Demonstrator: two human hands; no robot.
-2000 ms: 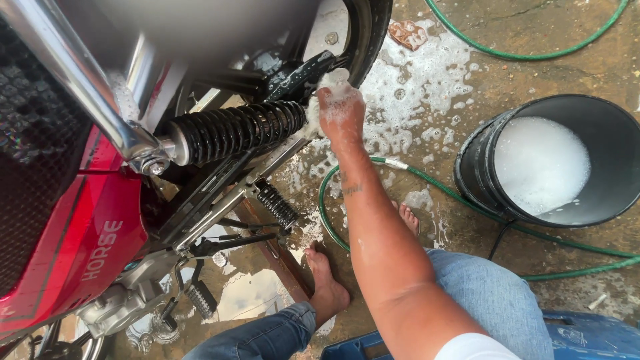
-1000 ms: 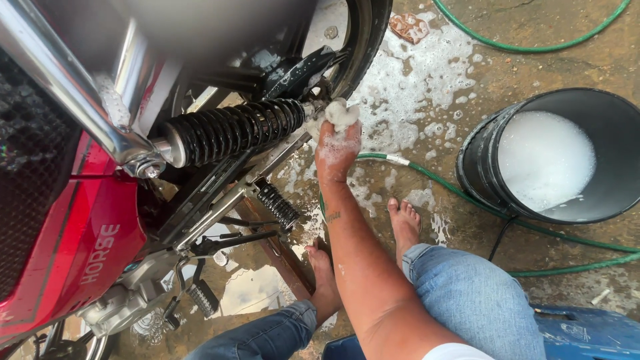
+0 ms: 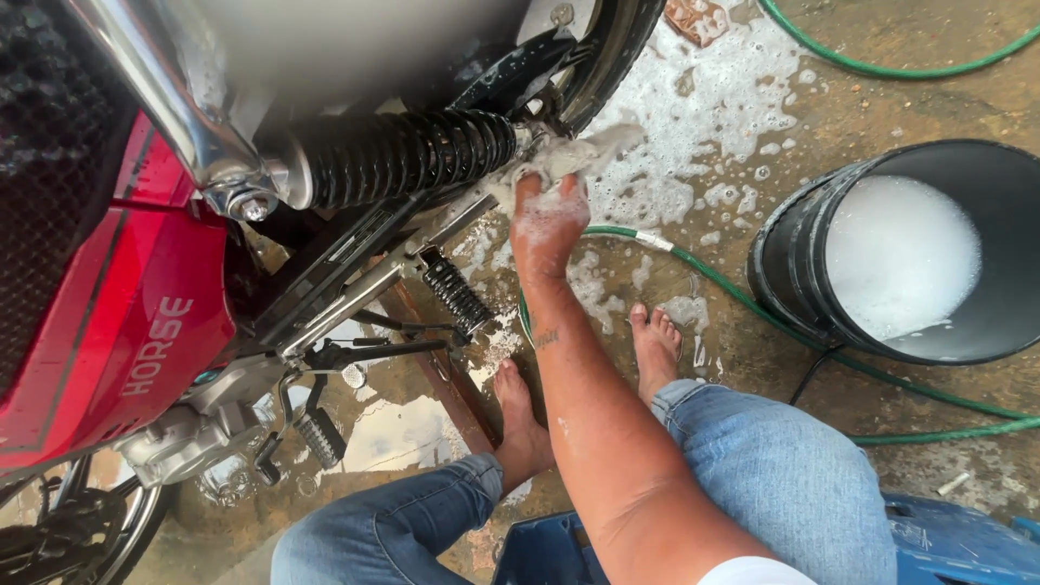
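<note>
My right hand (image 3: 552, 215), wet and soapy, reaches to the lower end of a motorcycle's black coil-spring shock absorber (image 3: 406, 154). Its fingers are closed around a pale, foam-covered wad (image 3: 573, 154); foam and blur hide whether this is a sponge or a cloth. The wad lies against the metal fittings there, beside the rear tyre (image 3: 621, 61). The red side panel (image 3: 154, 325) of the motorcycle is at the left. Below the shock absorber is a black ribbed footrest (image 3: 455, 291). My left hand is out of view.
A black bucket (image 3: 768, 260) of suds stands at the right, with a green hose (image 3: 723, 284) running past it. Suds (image 3: 691, 106) cover part of the wet floor. My bare feet are beside the motorcycle, near a rusty metal bar (image 3: 443, 378). Blue plastic (image 3: 959, 536) shows below.
My right hand stays by the lower end of the shock absorber, with small shifts of the wad. My right foot, partly behind my forearm two seconds ago, shows clearly now.
</note>
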